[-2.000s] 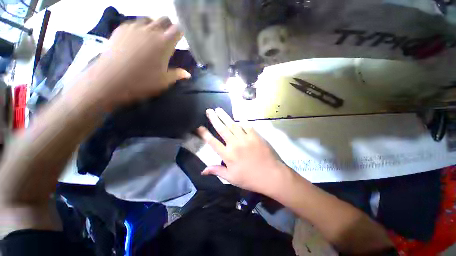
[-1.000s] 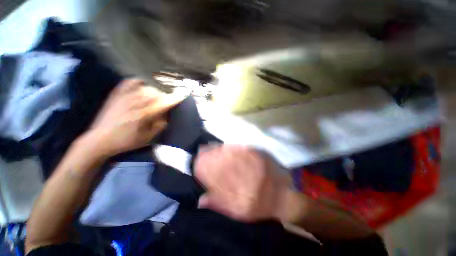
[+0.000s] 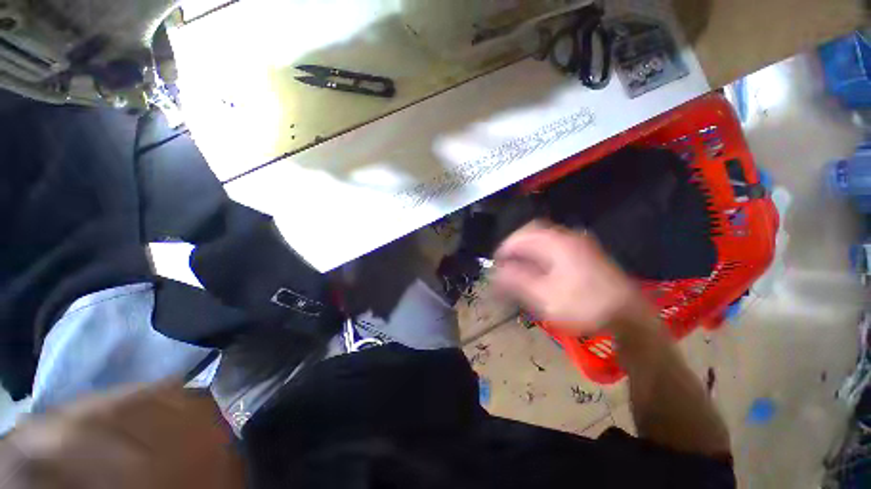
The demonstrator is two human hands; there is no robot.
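The black garment piece [image 3: 67, 191] lies at the left, its edge running up to the presser foot area [image 3: 162, 95] under the lamp. A light grey panel [image 3: 95, 339] lies below it. My right hand [image 3: 554, 272] is blurred over the left side of the red crate, fingers curled near dark cloth; whether it grips anything is unclear. My left hand [image 3: 124, 435] is large, blurred and cut off at the lower left; its fingers cannot be made out. Black thread snips [image 3: 346, 81] lie on the cream machine bed [image 3: 258, 119].
The red crate [image 3: 754, 224] at the right holds black pieces [image 3: 630, 205]. Black-handled scissors [image 3: 594, 53] and a small grey labelled item [image 3: 649, 59] lie on the white table [image 3: 372, 205] with its printed ruler. Thread scraps litter the floor [image 3: 544, 382]. Blue items stand at the far right.
The view has swung right and down. My right hand has moved from the cloth to the red crate. My left hand has left the needle area and is now low at the left.
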